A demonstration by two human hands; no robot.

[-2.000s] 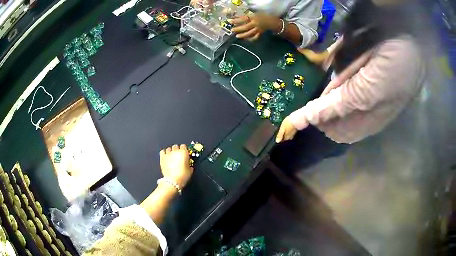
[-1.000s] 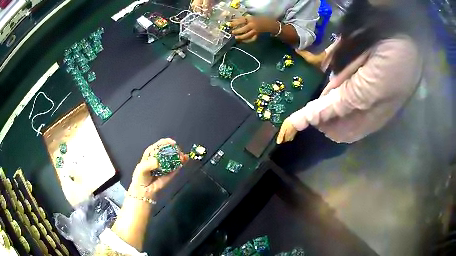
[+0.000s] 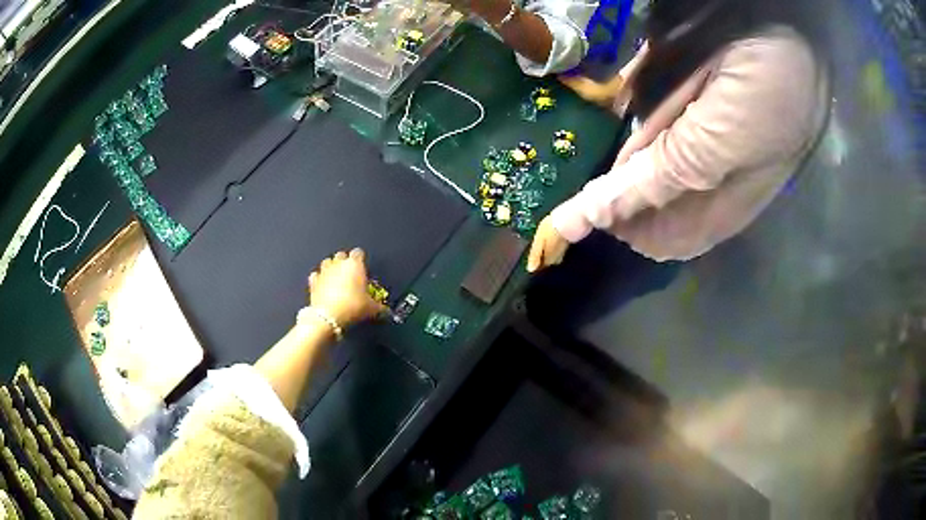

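Note:
My left hand (image 3: 342,288) is back-up over the black mat (image 3: 294,208), fingers curled. A yellow-and-black populated circuit board (image 3: 378,293) shows at its right edge, partly covered by the hand. The palm side is hidden, so I cannot tell whether the hand grips it or anything else. A small pale component (image 3: 405,308) and a green circuit board (image 3: 441,325) lie just to the right. My right hand is not in view.
A copper-tan tray (image 3: 142,305) with few green boards lies left, above a plastic bag (image 3: 132,457). Green boards (image 3: 132,142) line the mat's far left. A clear fixture (image 3: 376,66), a heap of boards (image 3: 513,183), a dark block (image 3: 494,266) and a person in pink (image 3: 701,152) are right.
My left hand held a green board palm-up one second ago; it has turned over and moved to the yellow-and-black board. The view has shifted, moving the scene left. The person's hand at the fixture has left view.

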